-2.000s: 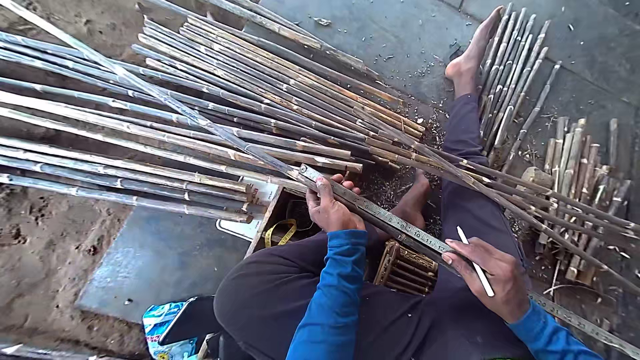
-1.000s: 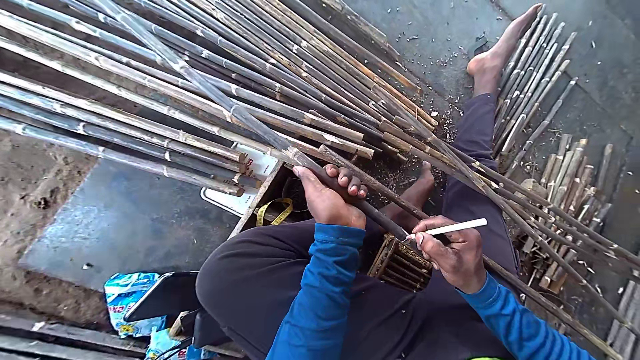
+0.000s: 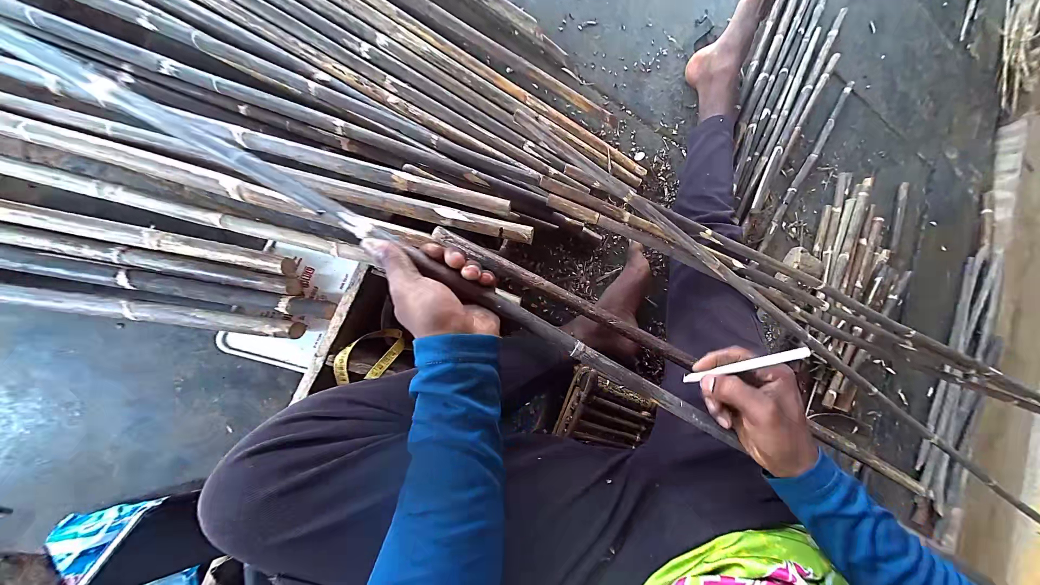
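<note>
My left hand (image 3: 435, 296), palm up, is closed around a long dark bamboo pole (image 3: 617, 374) that slants from the upper left across my lap. Between the fingers of my right hand (image 3: 760, 406) is a slim white marking stick (image 3: 747, 365), perhaps chalk or a pen; its tip is over the pole. The same hand rests by the pole's lower right part. A second, thinner dark stick (image 3: 561, 301) lies just beyond the pole and runs to my right hand. Whether its fingers also hold that stick, I cannot tell.
Many bamboo poles (image 3: 341, 130) lie in rows at upper left. Bundles of short canes (image 3: 853, 268) are beyond my outstretched leg. A wooden box (image 3: 325, 341) with a yellow measuring tape (image 3: 370, 355) stands left of my left hand. A small slatted cane piece (image 3: 605, 410) sits between my legs.
Two seconds ago a ruled measuring strip lay along the pole under my hands; it no longer shows there. My left hand has turned palm up around the pole.
</note>
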